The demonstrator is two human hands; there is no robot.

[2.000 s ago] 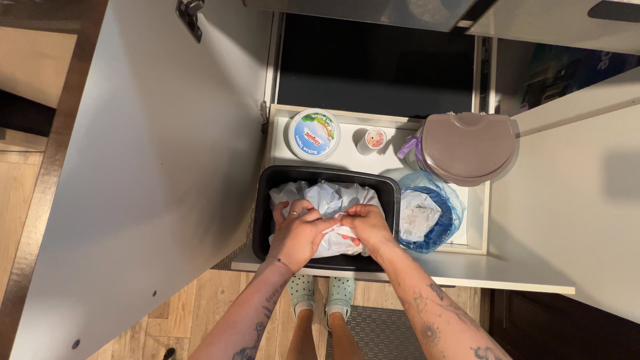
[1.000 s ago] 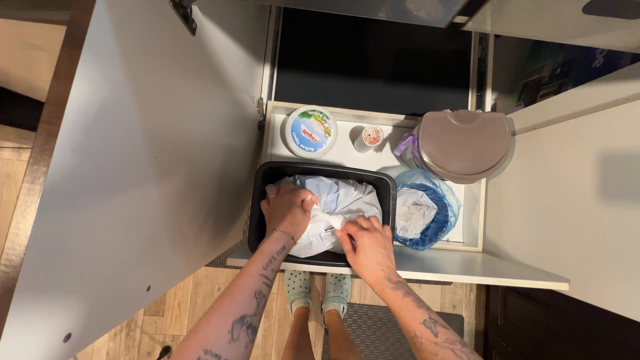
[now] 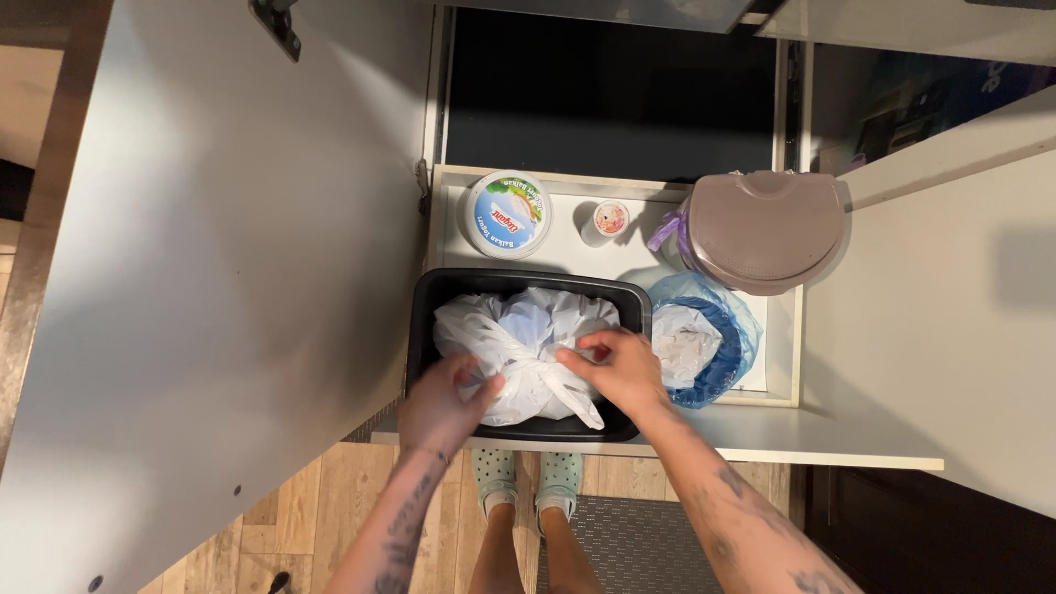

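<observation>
A white plastic bag (image 3: 516, 318), twisted and knotted at its top, sits in a black plastic bin (image 3: 528, 280) in the pulled-out drawer. My left hand (image 3: 445, 396), slightly blurred, is at the bag's left side with thumb and fingers apart; nothing shows between them. My right hand (image 3: 623, 367) is at the right of the knot, its thumb and index finger near the twisted plastic. Whether those fingertips pinch the bag cannot be made out. A loose tail of the bag points down and right below the knot.
Behind the bin stand a lidded yogurt tub (image 3: 509, 216) and a small cup (image 3: 609, 221). A brown lidded bin (image 3: 763, 227) with a purple bag is at the back right, a blue bag-lined container (image 3: 726, 346) in front of it. Cabinet doors (image 3: 198, 247) flank the drawer.
The white bag's top, loosely gathered before, now shows a knot with a tail. My left hand has come away from the bag's middle, down and to the left.
</observation>
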